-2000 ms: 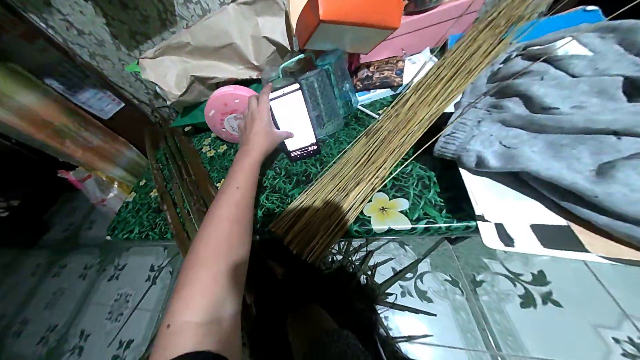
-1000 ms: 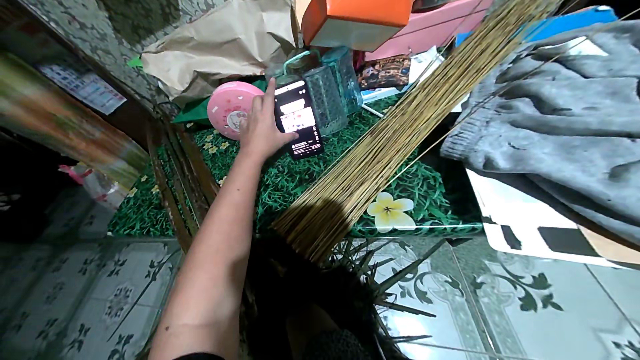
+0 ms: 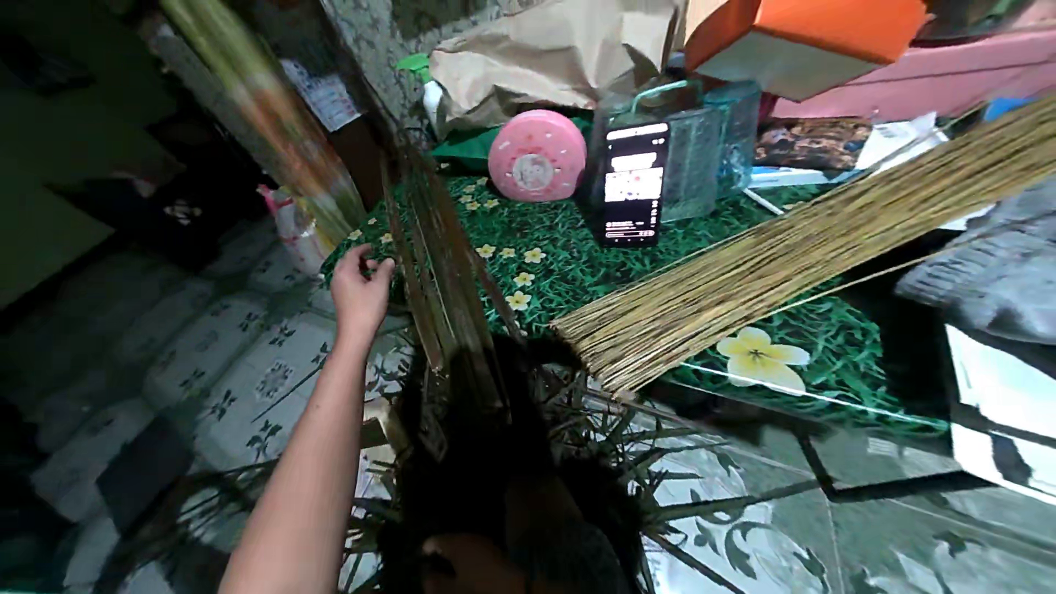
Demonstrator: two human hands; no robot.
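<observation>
My left hand reaches out beside the left edge of the table, its fingers loosely curled and apart, with nothing seen in it. Just right of it lies a bundle of brown dried leaf strips, running from the table down into dark shadow. A smartphone with a lit screen stands propped against a clear plastic container. A large bundle of thin yellowish leaf ribs lies slantwise across the table. My right hand cannot be made out; the area at bottom centre is very dark.
The table has a green grass-print cover. On it are a round pink case, a brown paper bag, an orange box and grey cloth. Cut leaf scraps lie below, over the patterned tile floor.
My left hand has left the phone and moved left, to the table's left edge. The phone stands by itself; its screen changed between the earlier frames. The view has turned left.
</observation>
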